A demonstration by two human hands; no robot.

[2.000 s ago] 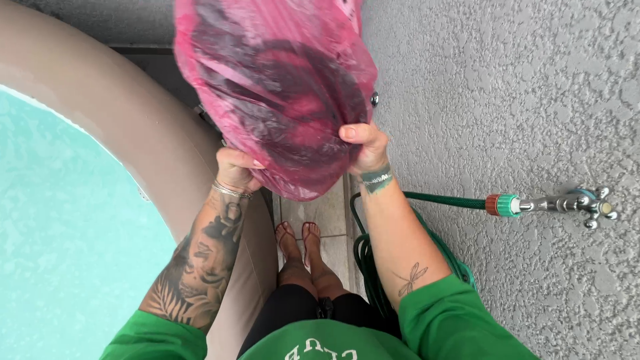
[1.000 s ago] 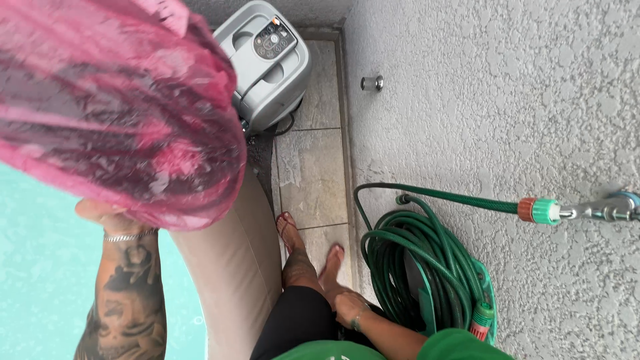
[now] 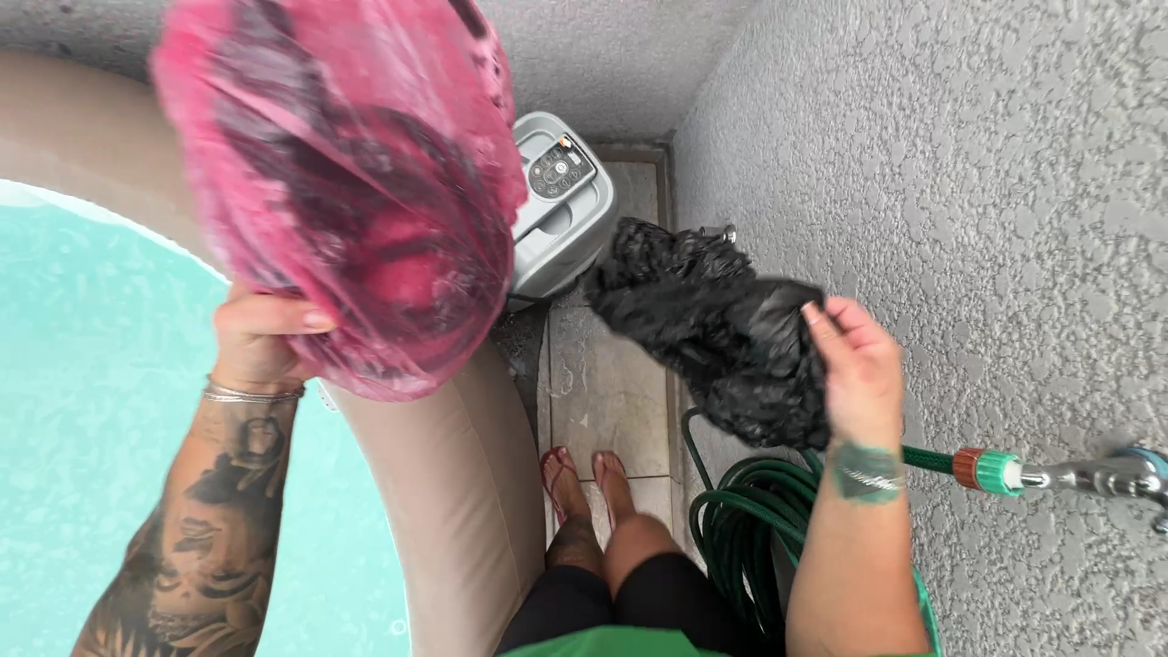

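My left hand (image 3: 265, 333) grips the lower edge of a translucent pink plastic bag (image 3: 411, 274), with dark contents showing through it. The bag hangs over the pool's rim at the upper left. On the right, my right hand (image 3: 858, 360) pinches one end of a crumpled black plastic bag (image 3: 721, 328), held above the tiled floor near the wall. The two bags are apart. What lies inside the pink bag cannot be made out.
An inflatable pool with a beige rim (image 3: 447, 474) and water curves along the left. A grey pump unit (image 3: 575, 214) stands in the corner. A coiled green hose (image 3: 753, 511) joins a wall tap (image 3: 1100, 476) on the textured wall (image 3: 1031, 228). My feet are on the tiles (image 3: 607, 383).
Both hands held the pink bag two seconds ago. One second ago my right hand was low by my leg; now it is raised with the black bag. My left hand still holds the pink bag.
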